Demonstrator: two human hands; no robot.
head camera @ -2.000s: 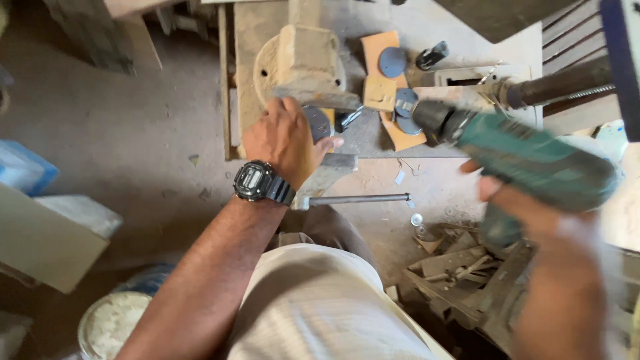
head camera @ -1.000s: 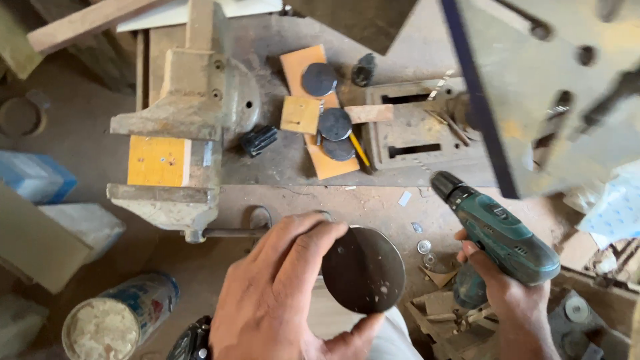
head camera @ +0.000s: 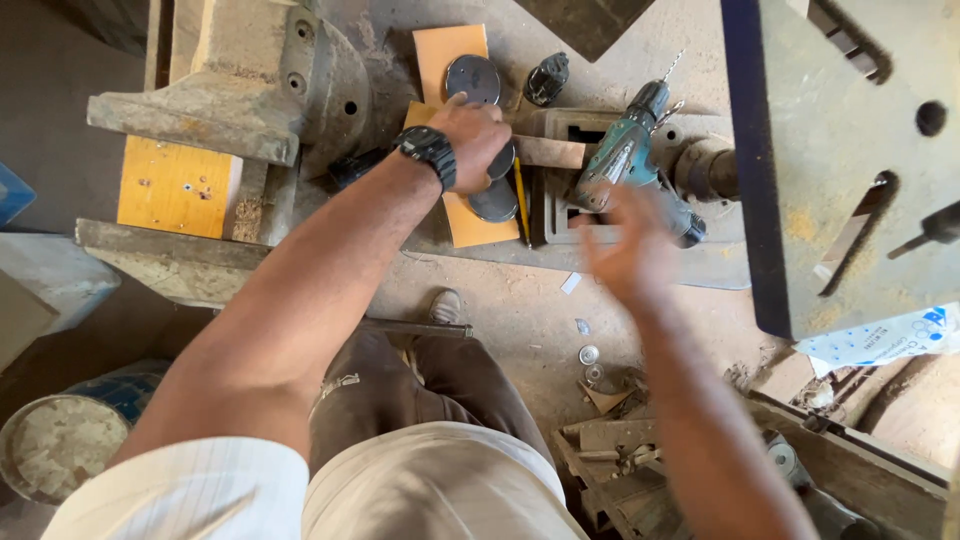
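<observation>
My left hand (head camera: 471, 142) reaches down over the dark round metal discs (head camera: 473, 80) and orange boards (head camera: 480, 225) on the bench; whether its fingers grip anything is hidden. Blurred in motion, my right hand (head camera: 630, 244) is just below the teal cordless drill (head camera: 621, 154), fingers apart and empty. The drill lies on the grey drill press base with its bit pointing up the view. Beside the discs lie a yellow pencil (head camera: 522, 201) and a small wooden strip (head camera: 551, 152). A yellow-faced wood block (head camera: 174, 186) with small holes sits between the jaws of the bench vise (head camera: 195, 112).
The slotted metal drill press table (head camera: 847, 165) overhangs the right side. A black battery pack (head camera: 547, 78) stands on the bench behind the discs. The vise handle (head camera: 420, 328) sticks out over my legs. A bucket (head camera: 64, 446) stands lower left, a scrap-filled crate (head camera: 600, 480) lower right.
The drill has left my right hand and lies on the press base. My left hand, which held a round disc one second ago, has moved to the discs on the bench.
</observation>
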